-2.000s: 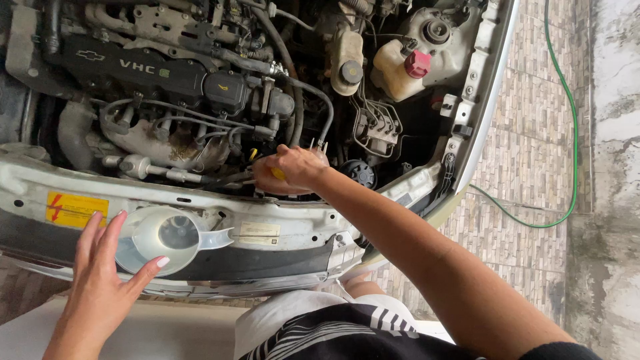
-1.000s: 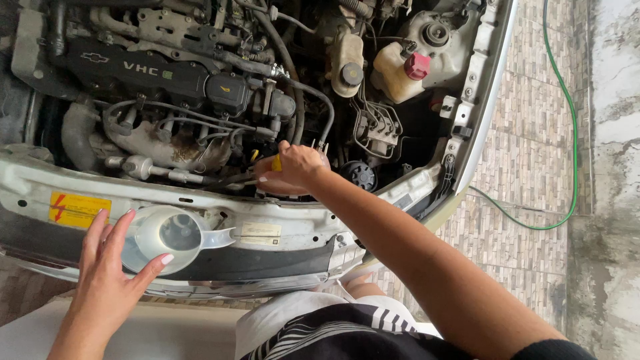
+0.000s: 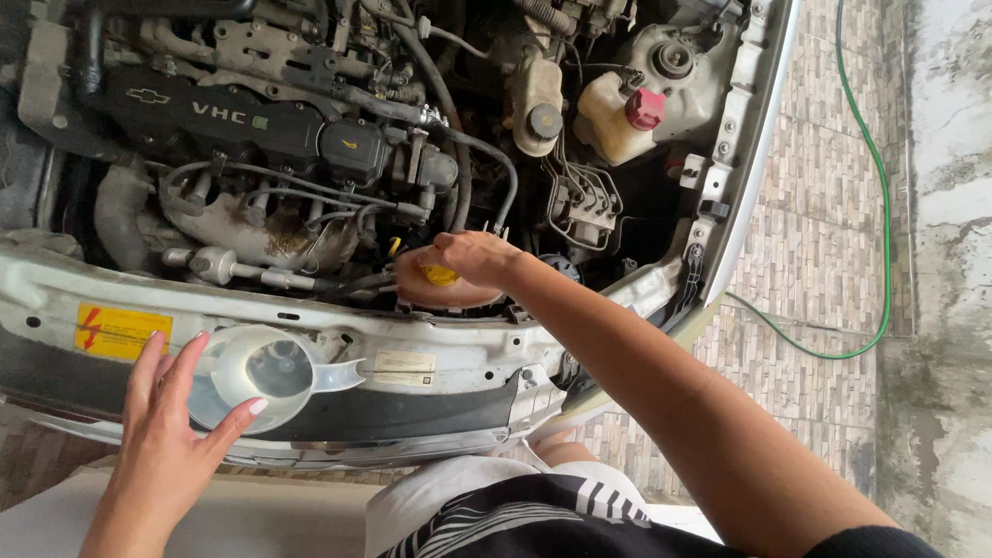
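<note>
My right hand (image 3: 473, 256) reaches over the pinkish coolant expansion tank (image 3: 446, 293) at the front of the engine bay, with its fingers at the tank's yellow cap (image 3: 439, 274); the hand hides part of the cap. Spread around the left side of a translucent plastic measuring jug (image 3: 267, 372) is my left hand (image 3: 182, 395), its thumb and fingers touching the rim or wall. The jug stands on the car's front crossmember, with clear liquid in it and its handle pointing right.
The black engine cover (image 3: 225, 116) lies left of a brake fluid reservoir (image 3: 538, 101). A white reservoir with a red cap (image 3: 645, 108) is at the upper right. A yellow warning sticker (image 3: 124, 329) marks the crossmember. A green hose (image 3: 883, 194) runs over the tiled floor.
The fingers of my right hand have shifted on the tank's yellow cap, and more of the cap and tank shows. My left hand stays at the jug.
</note>
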